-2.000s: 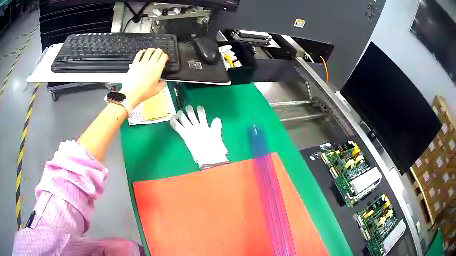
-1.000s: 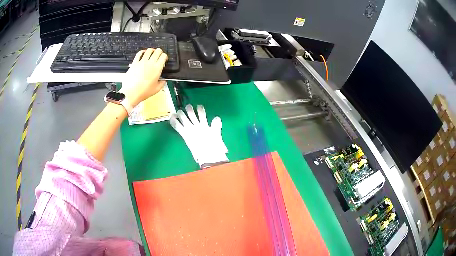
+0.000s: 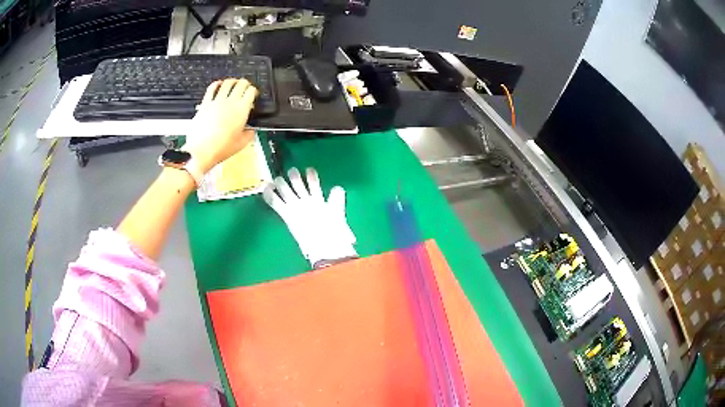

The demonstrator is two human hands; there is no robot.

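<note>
My left hand (image 3: pixel 226 119), bare and with a watch on the wrist, rests palm down on the right end of the black keyboard (image 3: pixel 159 86). Its fingers are slightly apart and it holds nothing. Some keys under it are hidden. The keyboard sits on a white raised shelf (image 3: pixel 60 121). The black mouse (image 3: pixel 319 78) lies to the right of the hand on a dark pad, untouched. My right hand is not in view.
A white glove (image 3: pixel 315 219), red mat (image 3: pixel 318 342) and clear strip (image 3: pixel 429 318) lie on the green bench (image 3: pixel 238 246). Paper (image 3: pixel 234 179) lies below the hand. Right, a black carrier (image 3: pixel 517 294) holds two circuit boards (image 3: pixel 568 290) beside a metal rail. A dark screen (image 3: pixel 620 163) stands beyond.
My left hand stays on the keyboard with little visible change. The carrier with the boards has moved slightly toward the lower right. The camera view has shifted slightly.
</note>
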